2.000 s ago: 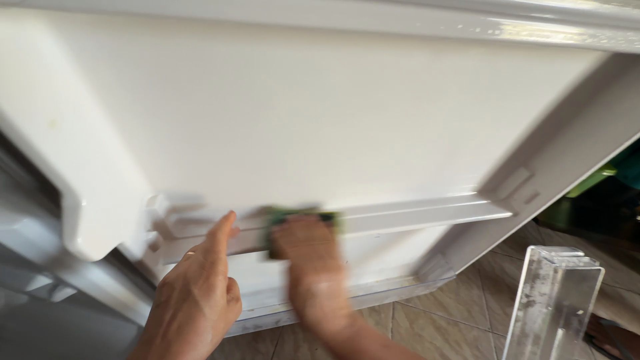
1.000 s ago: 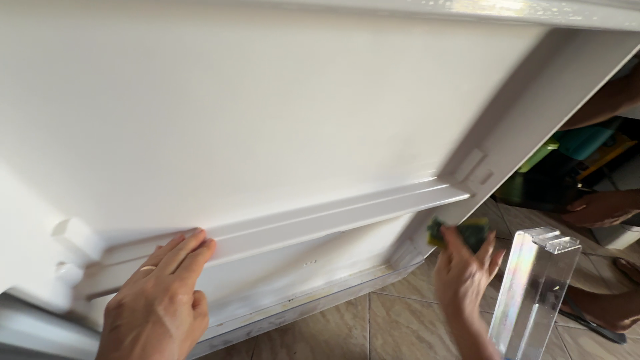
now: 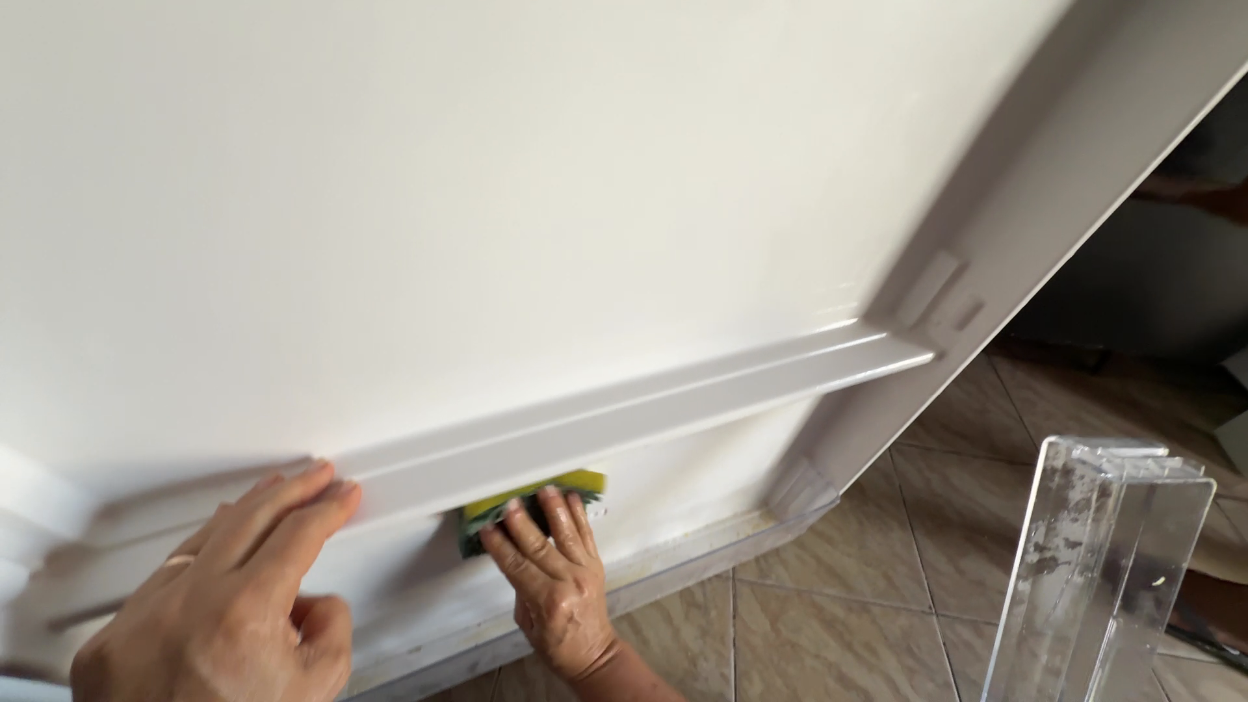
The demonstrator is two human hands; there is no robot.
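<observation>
My right hand (image 3: 556, 585) presses a yellow and green scouring sponge (image 3: 534, 499) to the white inner panel of a refrigerator door (image 3: 546, 214), just below a molded white ledge (image 3: 624, 421). The hand looks wet. At the lower left, my left hand (image 3: 229, 585) rests its fingertips on the left part of the same ledge, a ring on one finger, holding nothing. Its palm and part of the ledge's left end are hidden.
A clear plastic door bin (image 3: 1097, 575) stands upright at the lower right, with residue on its wall. Tiled floor (image 3: 829, 604) shows below the door's bottom edge (image 3: 663, 585). A dark area with part of an arm lies beyond the door at the upper right.
My right hand has moved left with the sponge, from beside the door's right edge to the panel under the ledge. My left hand stays on the ledge.
</observation>
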